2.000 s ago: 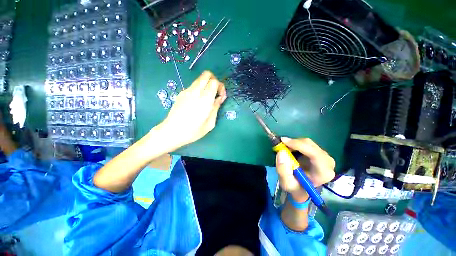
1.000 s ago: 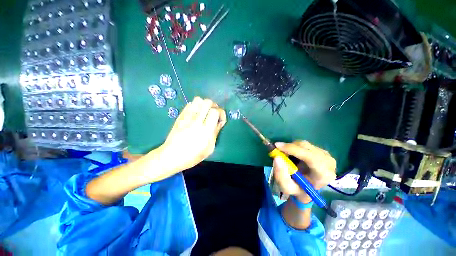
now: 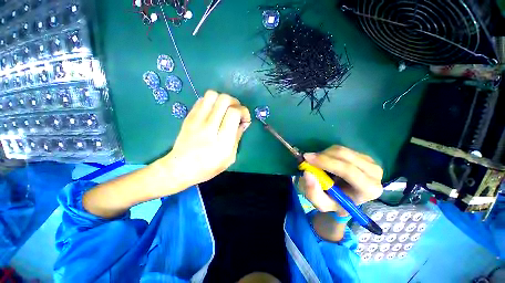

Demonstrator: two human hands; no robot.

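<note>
My right hand holds the yellow and blue soldering iron. Its tip is at the lower edge of a small round circuit board on the green mat. My left hand is just left of that board, fingertips pinched together. A thin silvery solder wire runs from the back of the mat into this hand; the fingers hide most of its end. A heap of short black wires lies beyond the iron tip, with another round board at its upper left.
Several round boards lie left of the solder wire. A clear blister tray is at the left. Red-lead parts and tweezers are at the back. A fan and dark block stand right, a second tray lower right.
The iron tip has moved left from below the black heap to the single board. My left hand has moved down away from the heap to beside that board. The view has shifted closer.
</note>
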